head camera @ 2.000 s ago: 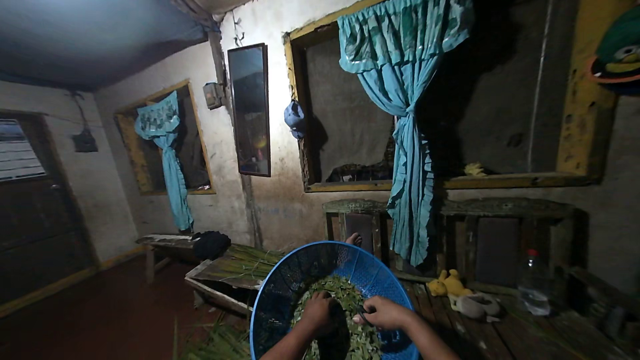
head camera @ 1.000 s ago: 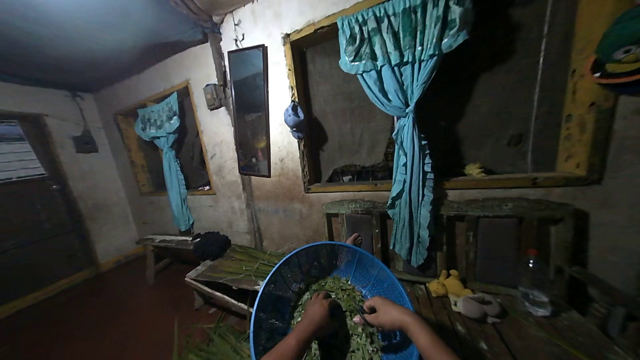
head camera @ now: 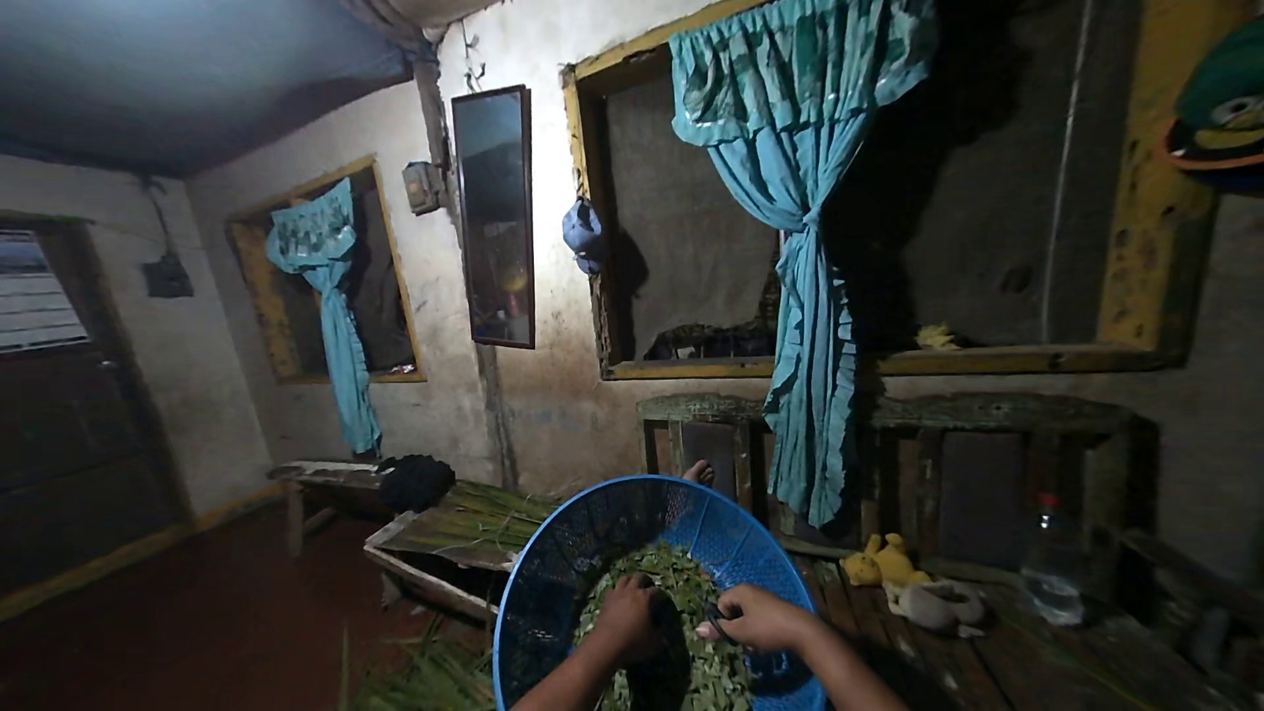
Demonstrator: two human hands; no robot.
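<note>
A blue plastic mesh basket [head camera: 726,513] holds a heap of cut green leaf pieces [head camera: 716,671] at the bottom centre of the head view. My left hand [head camera: 627,617] reaches into the basket above the leaves, its fingers curled downward; what they hold is hidden. Close to its right, my right hand [head camera: 755,617] is closed around a small dark tool [head camera: 719,620], whose handle loops look like scissors. The blades are too dark to make out. Both hands are inside the basket's rim and apart from each other.
Long green stalks [head camera: 484,518] lie on a low wooden bench at left, with more on the floor [head camera: 430,667]. On the wooden bench at right are a yellow plush toy [head camera: 884,563], a grey item [head camera: 938,604] and a clear bottle [head camera: 1052,578]. A bare foot [head camera: 699,472] shows behind the basket.
</note>
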